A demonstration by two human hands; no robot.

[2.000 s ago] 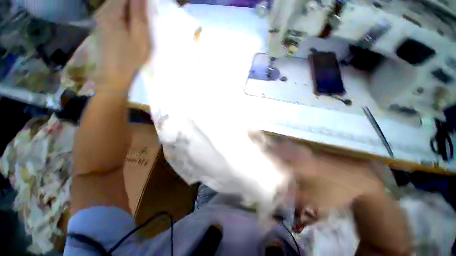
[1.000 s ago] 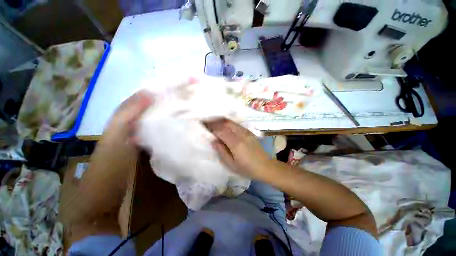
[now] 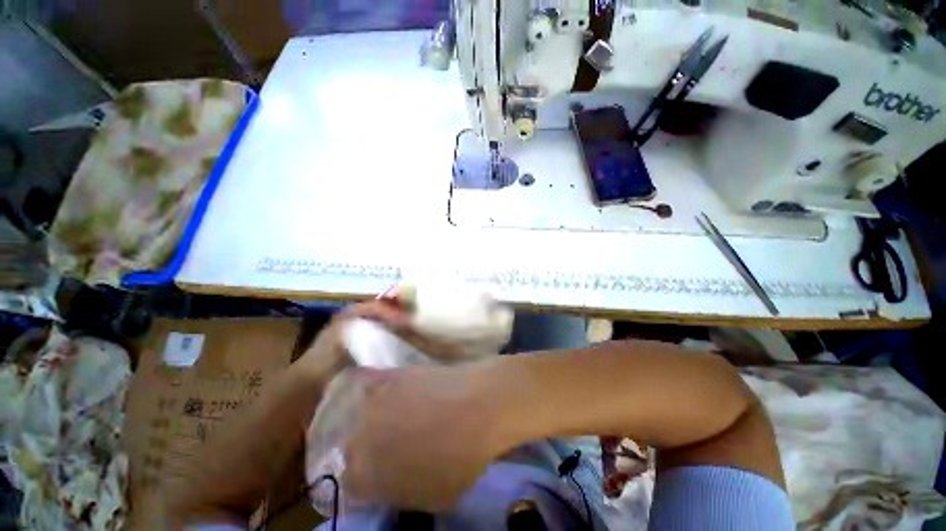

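Observation:
The floral fabric garment piece (image 3: 456, 322) is bunched up small between my hands, in front of the table's front edge and above my lap. My right hand (image 3: 415, 430) is blurred and closed on the cloth, with its forearm crossing in from the right. My left hand (image 3: 353, 337) is behind it, partly hidden, and holds the upper end of the bunch. Red and green print shows near my left fingers. The sewing machine's needle area (image 3: 495, 166) stands behind, with no cloth under it.
A smartphone (image 3: 614, 156) lies right of the needle. Tweezers (image 3: 736, 262) and black scissors (image 3: 880, 261) lie at the right. Black snips (image 3: 679, 83) lean on the machine. A blue strip (image 3: 207, 197) edges a floral bundle (image 3: 145, 171) at left. A cardboard box (image 3: 207, 389) stands below left.
The cloth has left the tabletop and is bunched smaller toward my body. My right hand has moved left and down, partly in front of my left hand. The view has shifted slightly.

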